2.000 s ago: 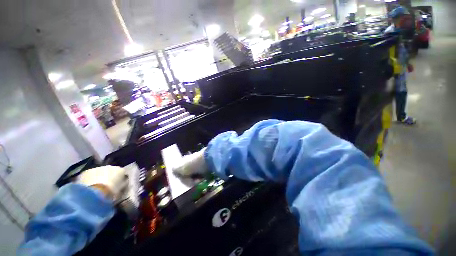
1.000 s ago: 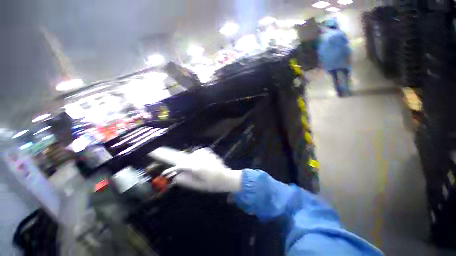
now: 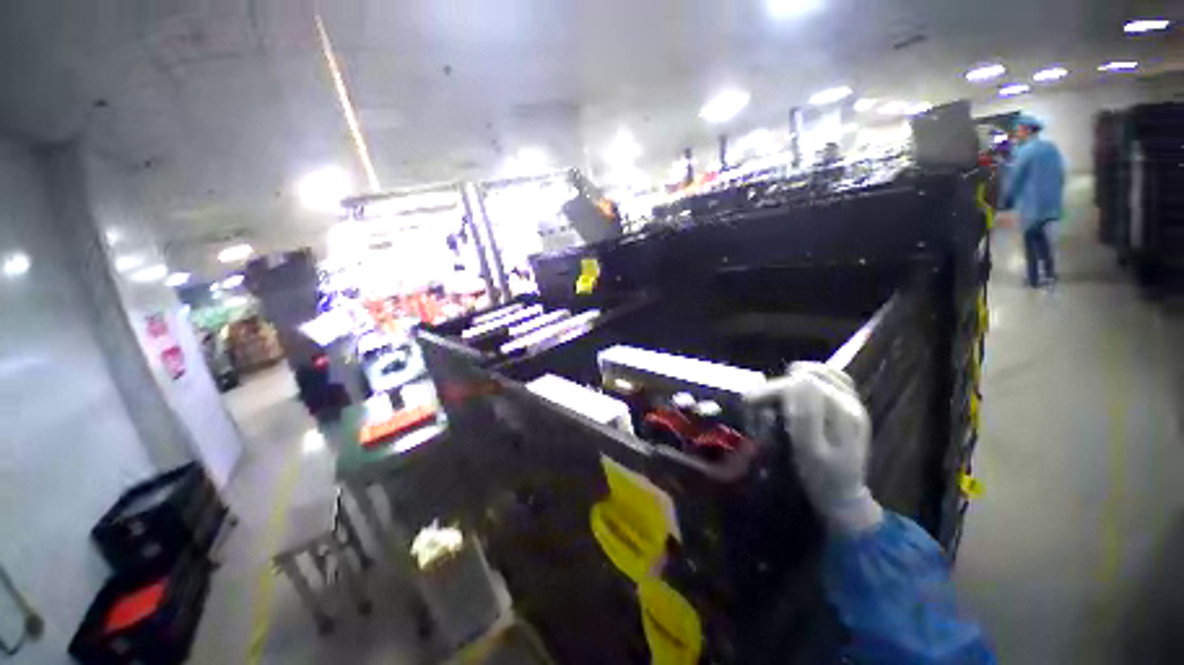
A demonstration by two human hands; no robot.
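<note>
A power board assembly with a long silver-white heatsink [image 3: 682, 369] and red-copper chokes [image 3: 695, 435] sits upright in a black turnover box [image 3: 519, 435]. A shorter white finned block [image 3: 580, 403] shows beside it, near the front wall. My right hand [image 3: 825, 429], in a white glove, is at the board's right end, fingers bent near the heatsink's tip. Whether it grips the board or only touches it is unclear. My left hand is out of the picture.
More white-striped boards [image 3: 532, 325] stand in a box behind. Yellow tags [image 3: 630, 520] hang on the front wall. A bench with a red-orange tray [image 3: 397, 418], a stool [image 3: 312, 526] and black boxes [image 3: 156, 520] are at left. A person [image 3: 1035, 195] in blue is at far right.
The view has steadied and turned, showing more of the boxes and the left side. My left hand, seen two seconds ago, is gone. My right hand is now at the board's right end.
</note>
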